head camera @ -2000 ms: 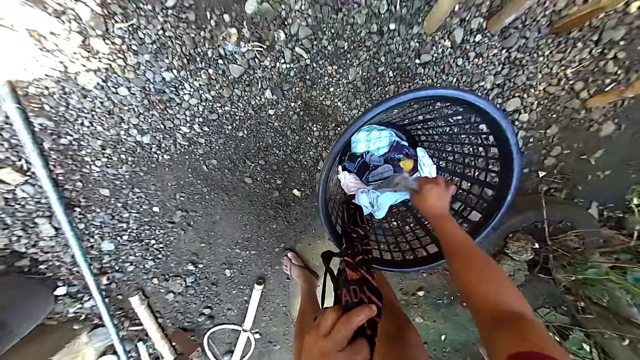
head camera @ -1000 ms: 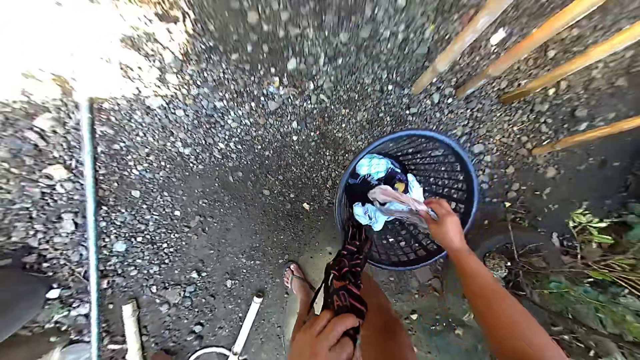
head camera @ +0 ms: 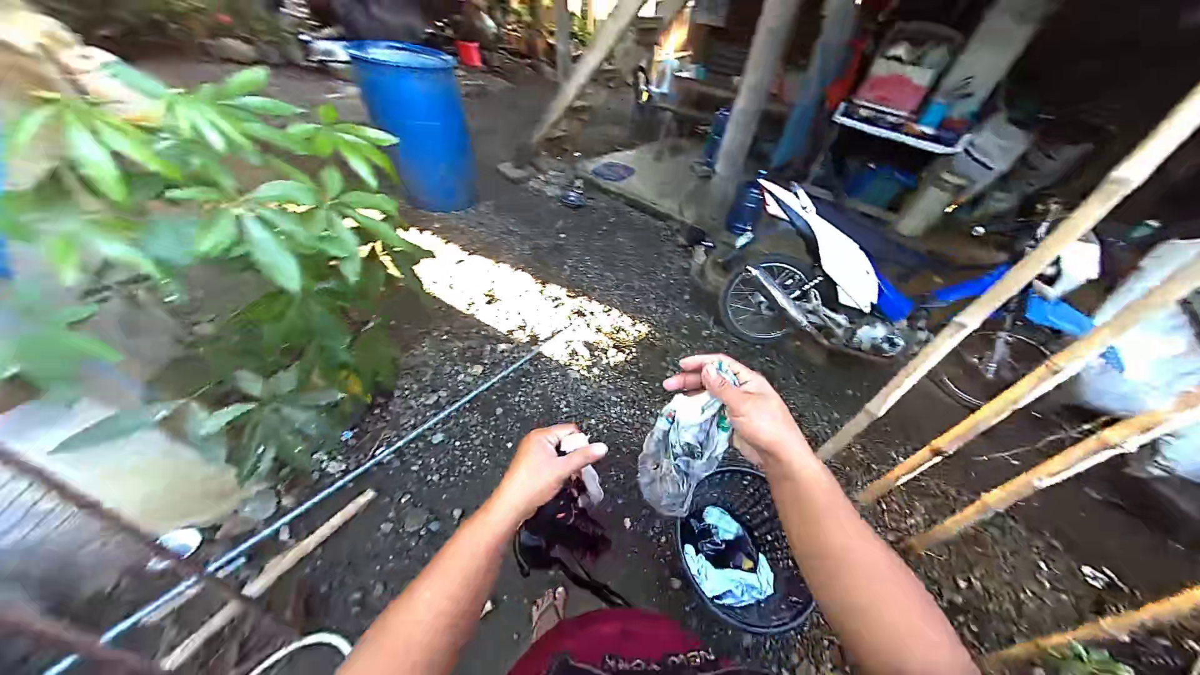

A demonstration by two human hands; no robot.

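My left hand (head camera: 548, 469) is closed on a dark garment (head camera: 567, 530) with a small whitish piece between thumb and fingers; the garment hangs down over the ground. To its right, my right hand (head camera: 736, 398) grips the top of a thin clear plastic bag (head camera: 682, 455) that holds something whitish. Below that hand, a dark plastic laundry basket (head camera: 792, 609) stands on the gravel with light blue cloth (head camera: 731, 583) and dark clothes inside. The bag hangs over the basket's upper left rim.
Bamboo poles (head camera: 1031, 366) slant along the right. A motorbike (head camera: 830, 272) stands beyond them. A blue drum (head camera: 417, 127) is at the upper left, behind a leafy plant (head camera: 272, 216). A long thin pipe (head camera: 403, 450) crosses the gravel.
The view has swung up from the ground to the yard. My right hand has come up out of the basket with the plastic bag. My left hand still holds the dark garment.
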